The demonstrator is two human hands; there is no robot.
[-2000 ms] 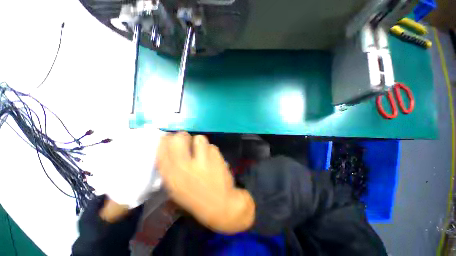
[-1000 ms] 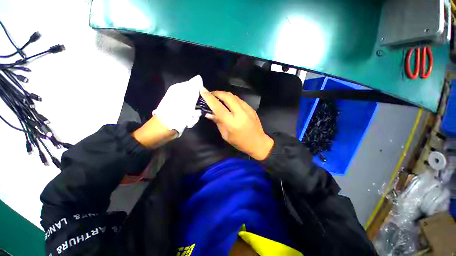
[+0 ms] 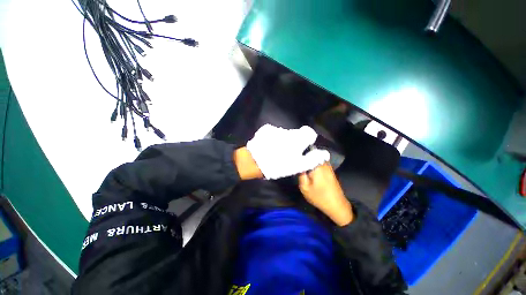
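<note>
My left hand [image 3: 284, 151], in a white glove, is above my lap with its fingers curled. My bare right hand [image 3: 324, 193] touches the glove's fingertips from below right. A small dark bit shows between the glove's thumb and fingers, but I cannot tell clearly what it is; most of what lies between the hands is hidden. A bunch of black cables [image 3: 124, 57] with small plug ends lies on the white table [image 3: 43, 75] at the upper left.
The green bench [image 3: 352, 63] runs across the upper right, with a metal rod [image 3: 438, 16] above it. A blue bin [image 3: 444, 230] with black pieces [image 3: 406, 216] stands below the bench at the right. A red handle [image 3: 522, 183] shows at the right edge.
The view has swung left, so bench, bin and cables appear further right. The black bundle seen between my hands is now mostly hidden. My right hand has shifted below the glove's fingertips.
</note>
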